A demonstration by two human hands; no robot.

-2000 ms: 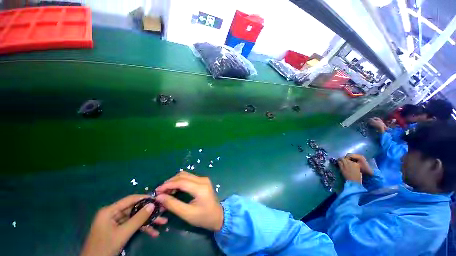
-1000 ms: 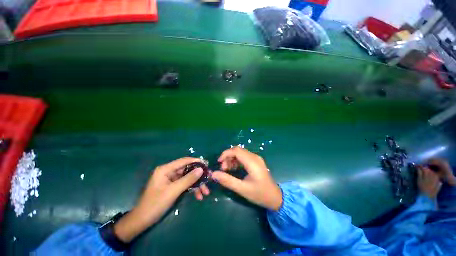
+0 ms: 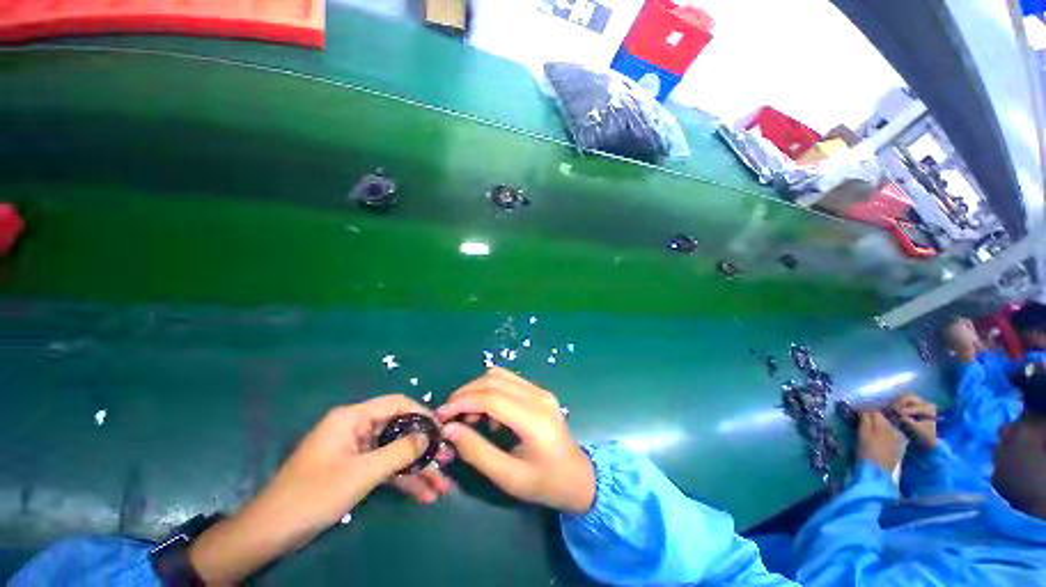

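My left hand holds a round black unit with a ring-like rim between thumb and fingers, low in the middle of the view. My right hand is at the unit's right edge, its thumb and fingertips closed together there. Whether a tiny part is between those fingertips is too small to tell. Small white plastic parts lie scattered on the dark green worktop just beyond my hands.
Several black units lie spaced on the green belt. A red tray, a bagged dark heap and red-over-blue bins stand on the far ledge. A black parts pile lies at right by another worker's hands.
The view has swung right, then left, then partly back right. My right fingertips, apart from the unit's top edge one second ago, are now closed at its right edge. The left hand still holds the unit.
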